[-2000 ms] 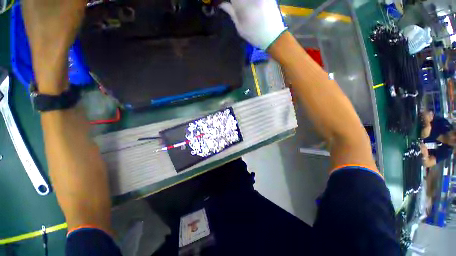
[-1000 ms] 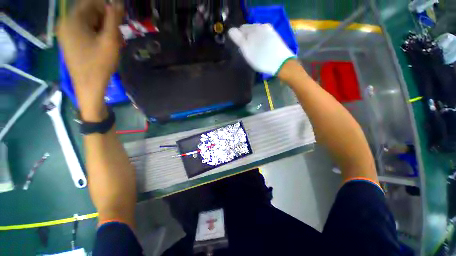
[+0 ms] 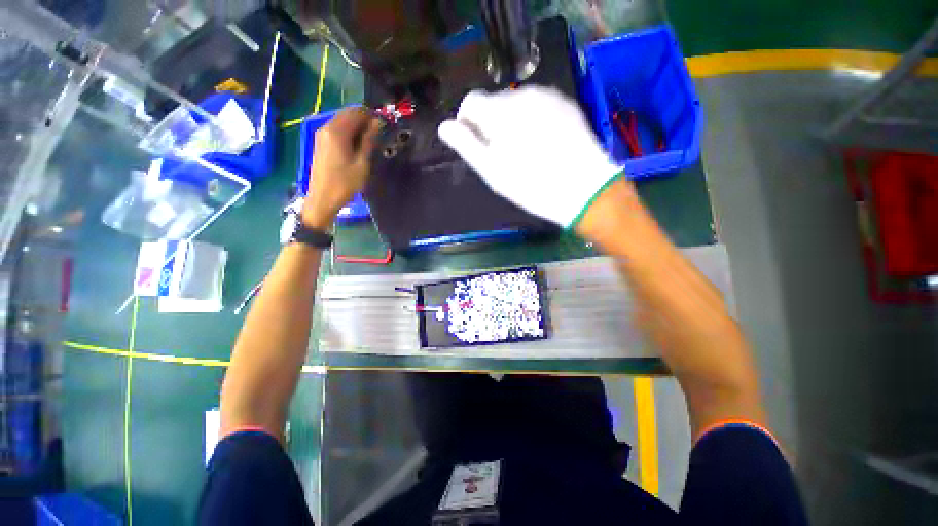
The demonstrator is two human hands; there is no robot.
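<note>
My left hand, bare with a dark wristband, is at the left of the press base. Its fingertips are beside a bunch of red and white wire leads; whether they hold any is unclear. My right hand, in a white glove with a green cuff, is over the base in front of the shiny press column. Its fingers are curled and blurred, and I cannot tell if they hold anything. A black parts tray with a heap of white terminals and a red lead lies on the ribbed ledge.
A blue bin with red-handled tools is right of the press. Another blue bin is behind my left hand. A red hex key lies before the base. Clear bags and papers are at left, a red bin far right.
The view has turned and shifted, showing more at left and the right blue bin. My left hand has come lower, beside the leads. My gloved hand is further over the base.
</note>
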